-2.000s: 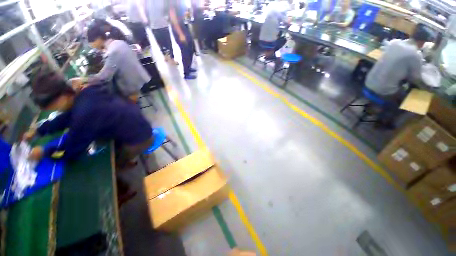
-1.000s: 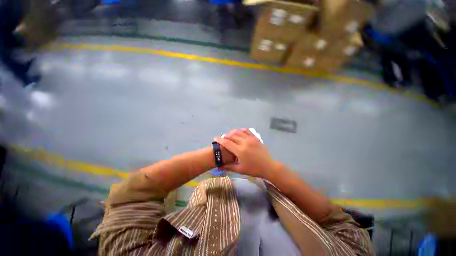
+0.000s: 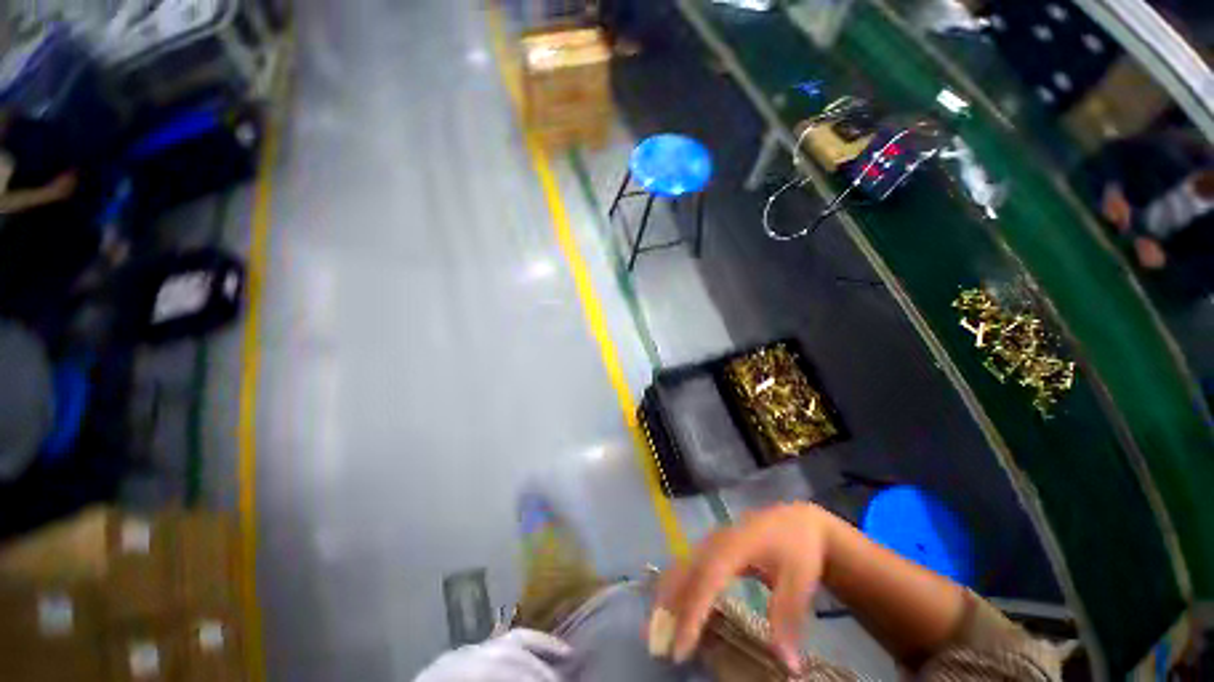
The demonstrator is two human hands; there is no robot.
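My right hand (image 3: 752, 566) is bare, low in the view, with its fingers bent and apart; I see nothing held in it. My left hand (image 3: 499, 660), in a white glove, is blurred and cut off by the bottom edge, so its fingers are hard to read. A heap of brass strips (image 3: 1018, 349) lies on the dark green bench (image 3: 979, 440) at the right. A black bin (image 3: 786, 400) full of brass pieces sits low beside the bench. Farther up the bench are a dark unit (image 3: 885, 167) and a looped pale cable (image 3: 799, 229).
One blue stool (image 3: 670, 165) stands ahead, and another blue seat (image 3: 919, 530) is beside my right arm. An aisle with a yellow line (image 3: 573, 253) runs ahead. Cartons (image 3: 566, 93) stand ahead and stacked boxes (image 3: 120, 600) at lower left. People's hands show at both sides.
My view has swung from the aisle floor to the bench side. My hands, together a second ago, are now apart, and the left one has dropped to the bottom edge.
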